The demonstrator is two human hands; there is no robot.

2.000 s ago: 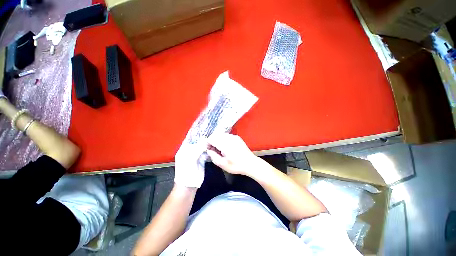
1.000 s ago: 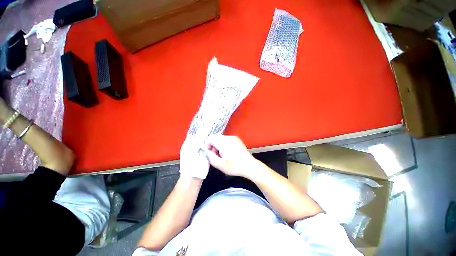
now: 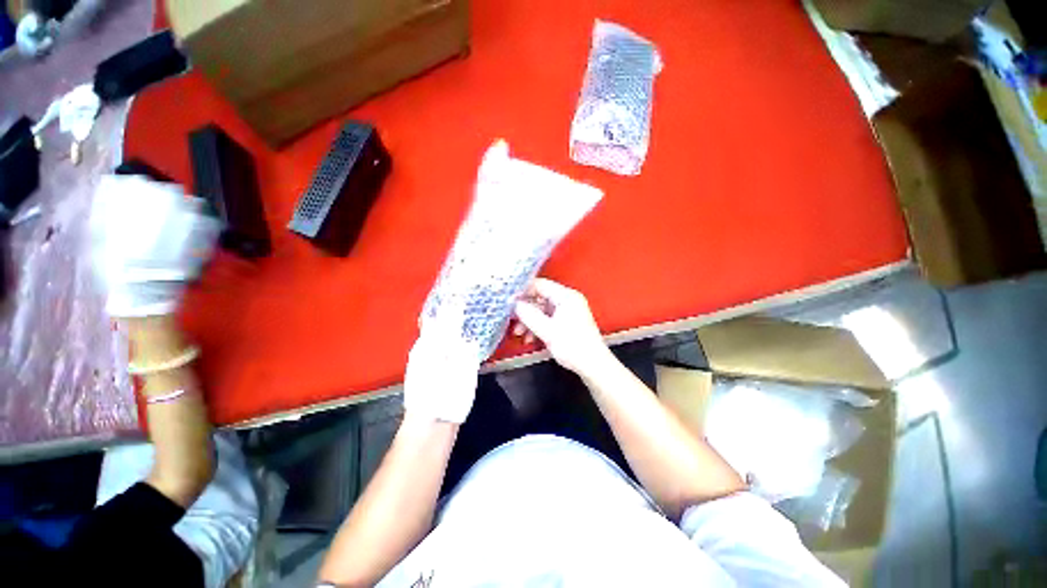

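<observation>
A bubble bag (image 3: 505,247) lies slantwise in front of me over the red surface, plump at its near end and flat and wide at its far end. My left hand (image 3: 443,373), in a white glove, holds its near end. My right hand (image 3: 557,324) looks bare and is at the bag's right side, fingers curled; whether they grip the bag is unclear. A bagged unit (image 3: 618,101) lies on the red surface further off to the right. Black units (image 3: 230,190) stand at the left, one perforated unit (image 3: 341,190) closer to the middle.
A co-worker's gloved hand (image 3: 152,241) is over the left units, blurred. A closed carton (image 3: 333,57) stands at the upper left. An open carton of bubble bags (image 3: 792,448) is below the table edge at right. An empty open carton (image 3: 953,161) is further right. Pinkish bubble wrap (image 3: 52,333) covers the left part.
A third black unit now stands nearer the middle, and a co-worker's gloved hand has come in at left. My right hand has moved from the bag's near end to its right side.
</observation>
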